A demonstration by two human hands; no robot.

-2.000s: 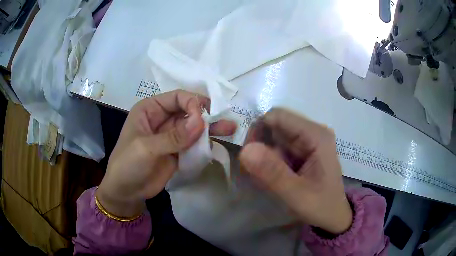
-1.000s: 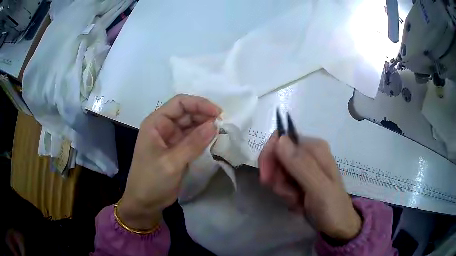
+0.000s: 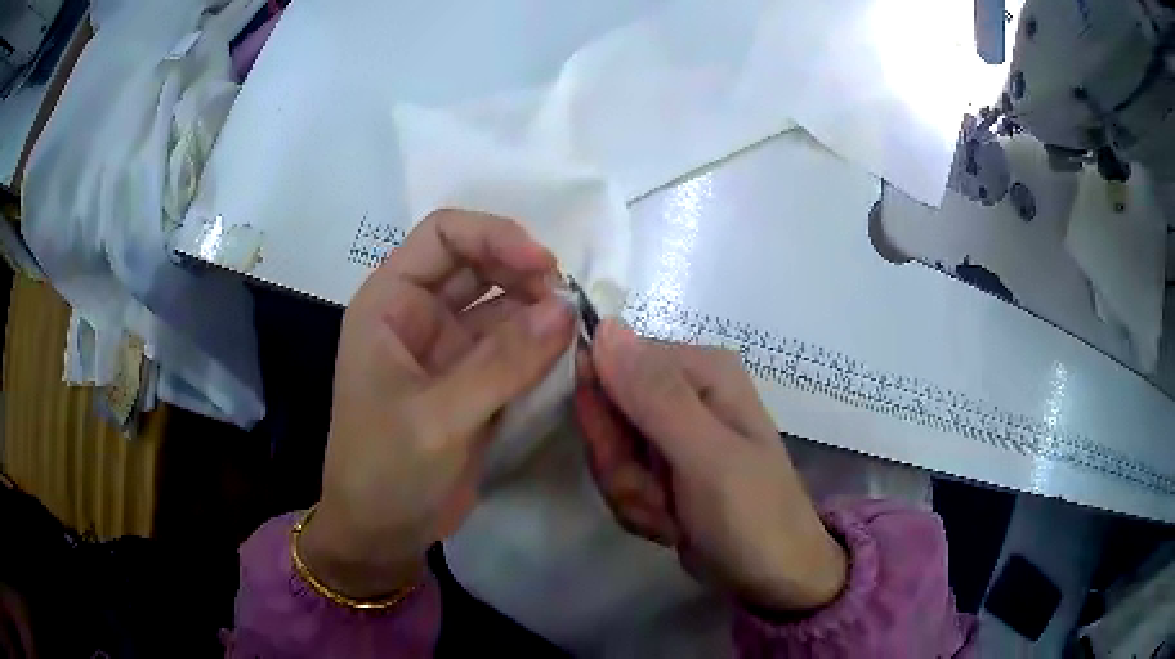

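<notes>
A white garment piece (image 3: 515, 180) lies on the white table and hangs over its front edge towards the lap. My left hand (image 3: 451, 354) pinches a small part of the white cloth between thumb and fingertips. My right hand (image 3: 689, 451) holds the thread snips (image 3: 584, 309); their short dark blades point up and left and reach the pinched cloth at my left fingertips. The handle is hidden in my right hand. Whether the blades touch thread or fabric is too small to tell.
The sewing machine (image 3: 1095, 77) stands at the upper right beside a bright lamp glow. White cloth (image 3: 103, 155) hangs over the table's left side. Ruler markings (image 3: 889, 399) run along the front edge. Brown wrapping (image 3: 77, 438) is at lower left, a black phone (image 3: 1024, 599) at lower right.
The snips first show clearly one second ago, apart from the cloth with blades open upward. My right hand has since moved left and brought the blades to my left fingertips, which still pinch the cloth.
</notes>
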